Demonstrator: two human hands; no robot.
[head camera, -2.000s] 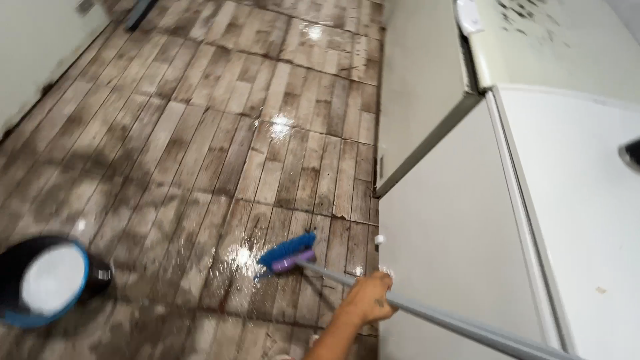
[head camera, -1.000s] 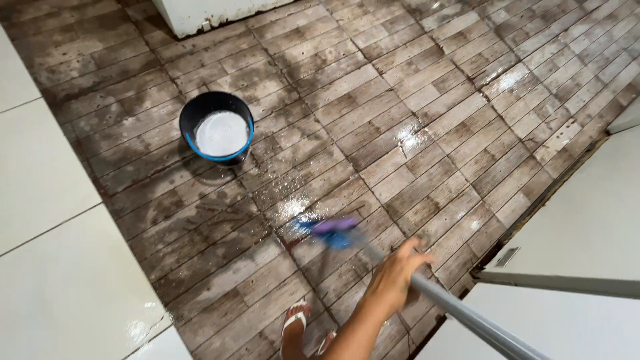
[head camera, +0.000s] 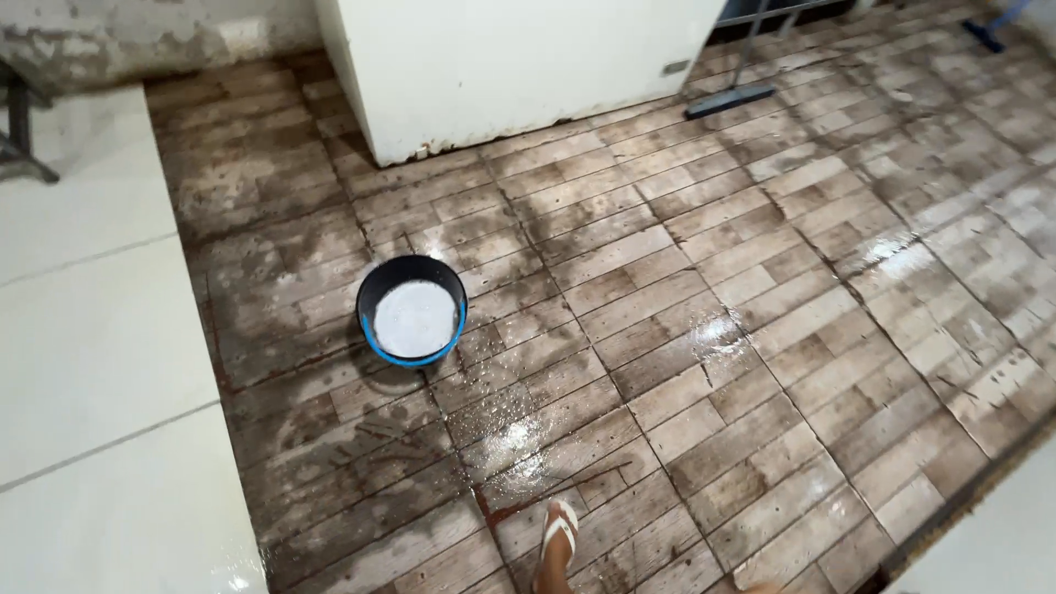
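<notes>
Neither of my hands shows clearly; only a small blurred patch of skin, which I cannot identify, touches the bottom edge right of my foot. A black bucket (head camera: 412, 311) with a blue rim part stands on the wet wood-look tile floor, with white suds inside. Foamy water (head camera: 520, 445) lies on the tiles to its lower right. My foot in a white flip-flop (head camera: 560, 528) is at the bottom centre. The blue and purple brush on its grey pole is out of view.
A white cabinet (head camera: 511, 66) with a worn lower edge stands beyond the bucket. A floor squeegee (head camera: 730, 101) rests beside it, and a blue-handled broom (head camera: 984, 37) is at the far right. Pale smooth tiles (head camera: 99, 346) border the left. Dark furniture legs (head camera: 21, 124) stand at upper left.
The brush, its pole and the hand that held it have gone out of view. The view has swung left and up, bringing in the cabinet, squeegee and broom.
</notes>
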